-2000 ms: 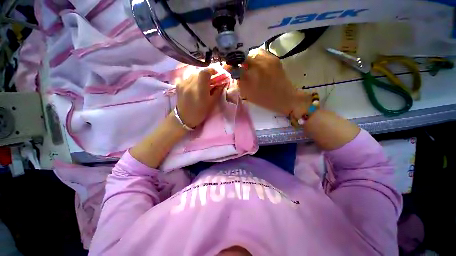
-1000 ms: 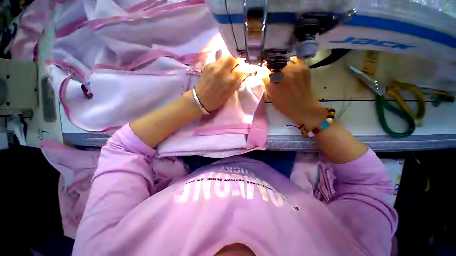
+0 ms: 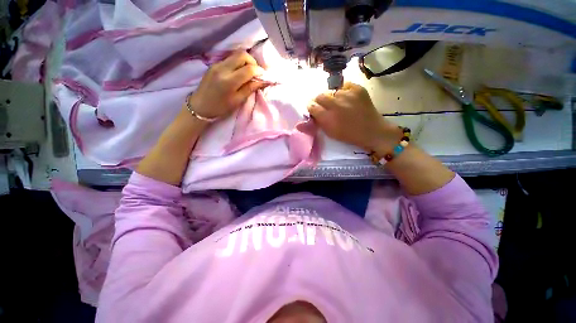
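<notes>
A large pale pink garment [image 3: 145, 126] with darker pink seam lines lies on the table, left of and in front of the needle area. My left hand [image 3: 228, 85] pinches a part of it at the left of the lit area. My right hand [image 3: 347, 117] holds the garment's pink edge strip [image 3: 304, 144] just in front of the presser foot area. The cloth between my hands is lifted into folds. The white sewing machine head [image 3: 455, 25] with "JACK" lettering is above my hands. The lamp glare hides the needle and the exact stitching spot.
Green-handled scissors [image 3: 489, 135] lie right of my right hand, with yellow-handled scissors [image 3: 511, 108] beside them. A yellow strip [image 3: 451, 62] and a black looped item [image 3: 404, 60] are behind. A second machine [image 3: 25, 117] is far left. Pink pieces [image 3: 85, 221] hang below the table's grey edge [image 3: 480, 165].
My left hand has moved left, away from the needle area, with cloth in its fingers. My right hand has shifted slightly toward me and left. The cloth between them is now spread and lifted.
</notes>
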